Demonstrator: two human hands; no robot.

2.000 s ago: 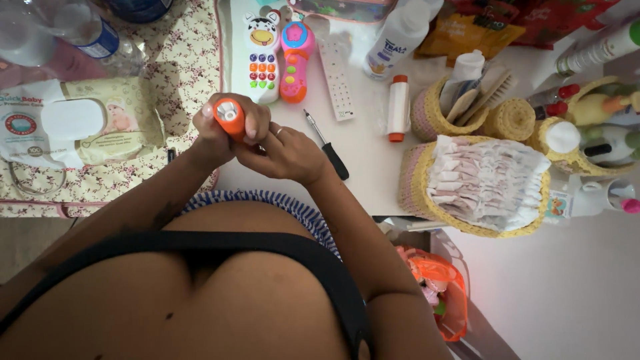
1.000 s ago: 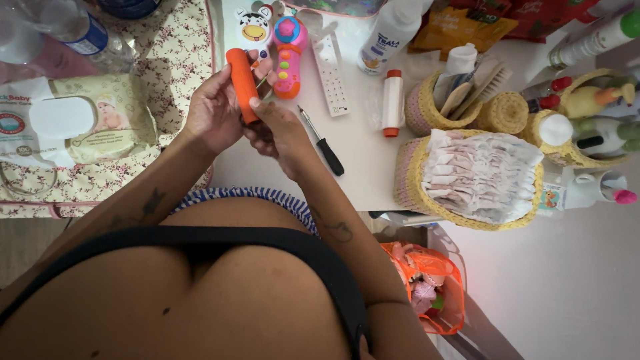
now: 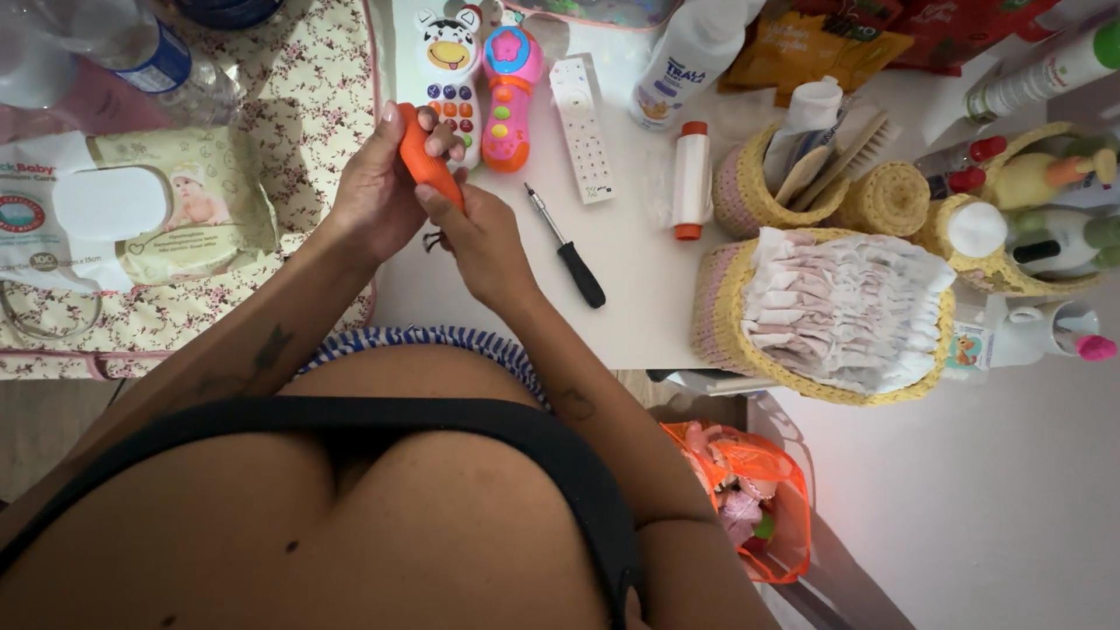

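An orange plastic cylindrical object [image 3: 423,156] is held between my two hands, tilted, above the table. My left hand [image 3: 382,188] closes around its upper part, fingertips on its far side. My right hand [image 3: 479,236] grips its lower end between thumb and fingers, with a small dark metal piece visible by the fingers. A screwdriver with a black handle [image 3: 579,276] lies on the white table just right of my right hand. Beyond the hands lie a cow-faced toy phone [image 3: 450,70], a pink toy microphone [image 3: 508,109] and a white remote control [image 3: 581,131].
Wet wipes packs [image 3: 188,201] lie on a floral mat [image 3: 319,52] at left. To the right are a white and orange tube [image 3: 691,182], a lotion bottle [image 3: 687,61], a crocheted basket of diapers [image 3: 717,306] and a basket with a hairbrush [image 3: 735,188]. Below hangs an orange bag [image 3: 792,525].
The orange object has turned from end-on to lying slantwise in view. My right hand has shifted to its lower end, and the left fingers have curled around its upper part.
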